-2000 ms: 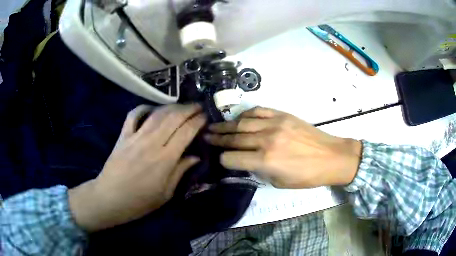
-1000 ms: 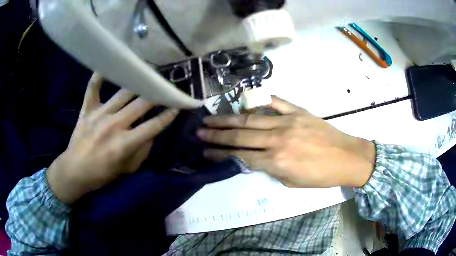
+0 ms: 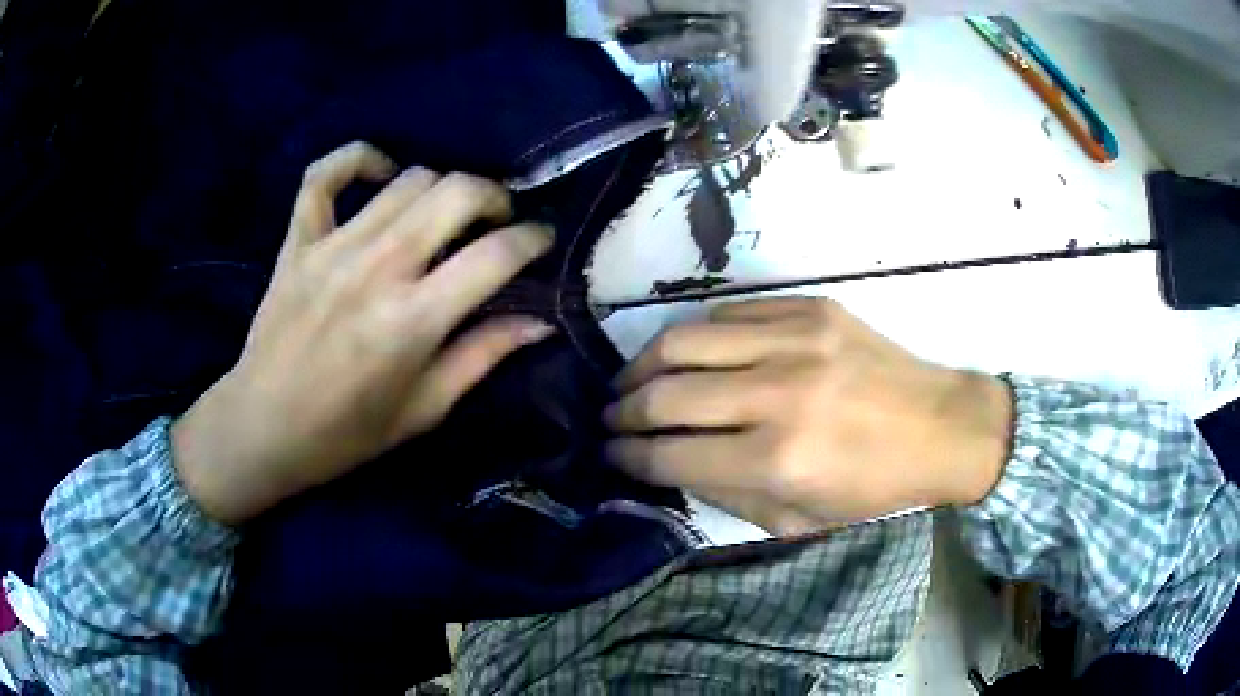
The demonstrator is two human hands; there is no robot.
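The dark navy garment (image 3: 326,82) covers the left side and reaches the middle of the white table. Its curved edge forms an opening, with a whitish seam edge near the machine. My left hand (image 3: 388,306) lies on the garment, thumb and fingertips pinching a fold of cloth left of the curved edge. My right hand (image 3: 802,415) is at the right part of the edge, its fingertips on the cloth; its thumb is hidden. The presser foot area (image 3: 700,116) is above both hands, at the whitish seam's upper end.
The white machine head (image 3: 789,55) is at the top. Snips with orange and teal handles (image 3: 1061,102) lie upper right. A black flat rectangle (image 3: 1197,238) is at the right. A thin dark line crosses the white table (image 3: 925,306). A checked apron (image 3: 707,619) shows below.
The garment's curved edge now shows away from the machine, nearer me. My left hand has moved right and pinches the cloth. The machine head sits higher and further right in view.
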